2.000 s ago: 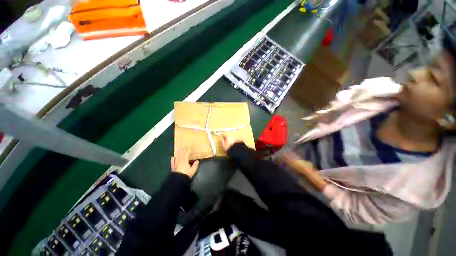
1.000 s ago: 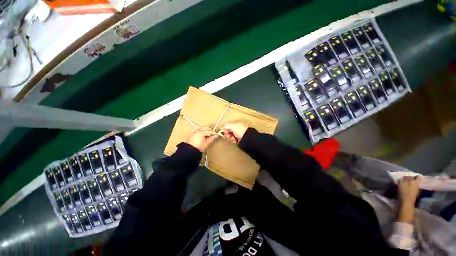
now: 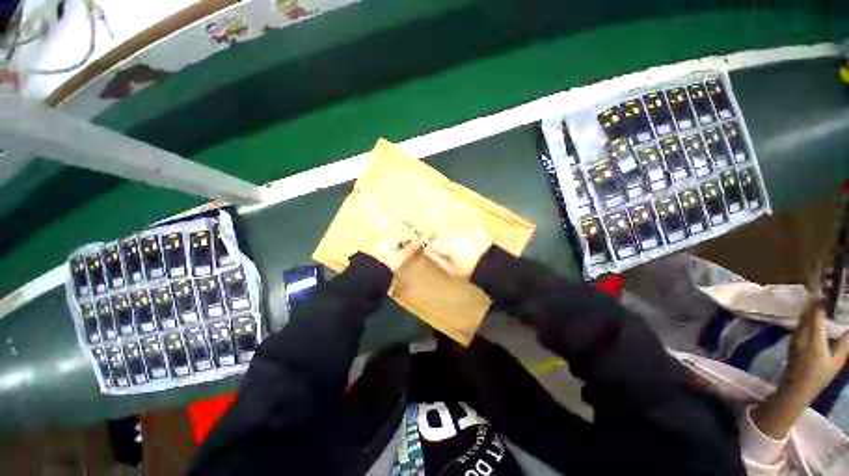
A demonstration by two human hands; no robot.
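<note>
A flat brown carton (image 3: 447,302) lies askew on the dark green bench in front of me. A thin pale string was visible around it earlier; now it is washed out by glare. My left hand (image 3: 394,247) and my right hand (image 3: 458,251) meet over the carton's middle, fingertips pinched close together at the string's crossing. The string between the fingers is too small and bright to make out clearly.
Blister trays of black units lie on the bench at left (image 3: 168,307) and right (image 3: 666,167). A dark phone (image 3: 301,283) lies left of the carton. A green conveyor belt (image 3: 400,93) runs behind a pale rail. A person's hand (image 3: 812,358) is at right.
Over the last second my hands have stayed together on the string while the view shifted. Two seconds ago they were apart on the carton, which has since turned. The phone has come into view.
</note>
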